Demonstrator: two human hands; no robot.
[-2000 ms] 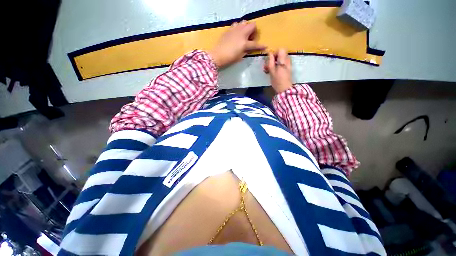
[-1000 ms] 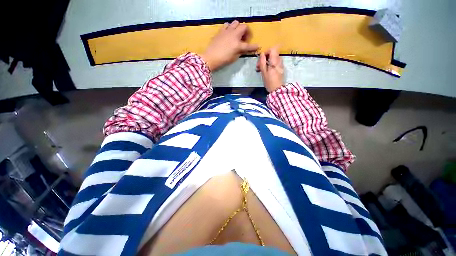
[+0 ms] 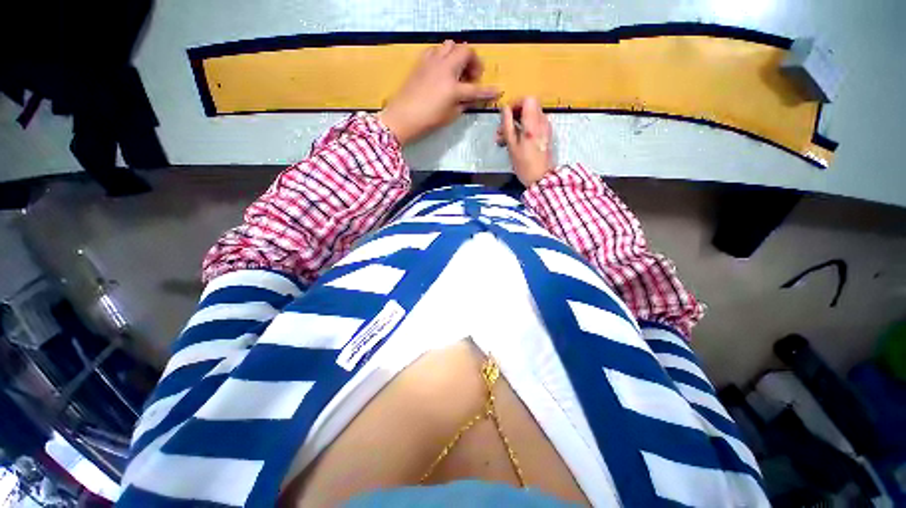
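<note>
A long yellow pattern template (image 3: 318, 77) lies flat across the table, with a black cut piece (image 3: 328, 40) showing as a dark border round it. A grey-white block (image 3: 813, 67) sits on its wide right end. My left hand (image 3: 435, 91) lies on the template near its middle, fingers spread, holding nothing. My right hand (image 3: 528, 135) is at the template's near edge, just right of my left fingertips, thumb and fingers pinched together. A thin marking pen seems to be between them, mostly hidden by the fingers.
The pale table (image 3: 278, 139) curves across the top. Black cloth (image 3: 79, 99) is heaped at the left and hangs over its edge. Below are grey floor, a dark shape (image 3: 752, 220) under the table edge, a dark curved strip (image 3: 823, 278) and dark clutter at both sides.
The template, cut piece and block have shifted right in view and levelled out. Both hands appear slightly further left, and now sit further left along the template, still close together.
</note>
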